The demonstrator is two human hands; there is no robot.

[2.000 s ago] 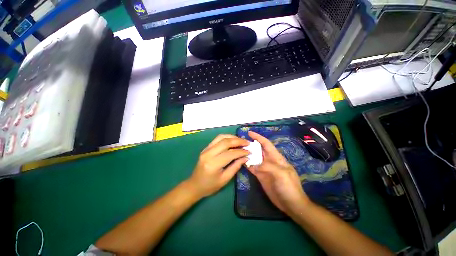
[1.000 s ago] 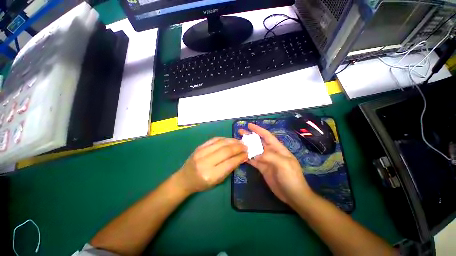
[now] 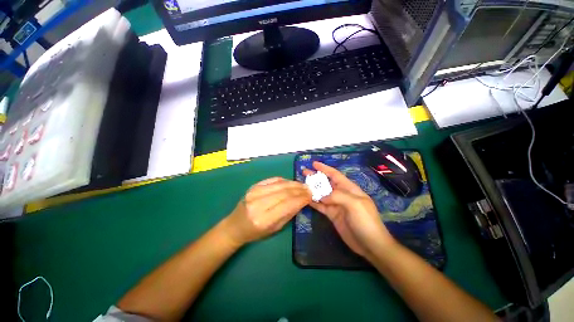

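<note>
A small white device (image 3: pixel 319 186) with faint dark marks on its upper face is held between my two bare hands, above the left part of the mouse mat (image 3: pixel 403 233). My left hand (image 3: pixel 267 210) grips its left edge with the fingertips. My right hand (image 3: pixel 349 210) is under and beside it, palm turned up, fingers around its far and right sides. The fingers cover part of the device's edges.
A black mouse (image 3: pixel 395 170) lies on the mat. Behind are a keyboard (image 3: pixel 302 88) and monitor (image 3: pixel 270 25). Stacked translucent trays (image 3: pixel 60 126) stand at left. A dark open box (image 3: pixel 510 233) with a white cable (image 3: pixel 534 144) is at right. A white cord (image 3: pixel 38 280) lies at lower left.
The device's face has turned and now shows dark marks that were not visible before. Both hands stay in nearly the same place; the view has shifted slightly.
</note>
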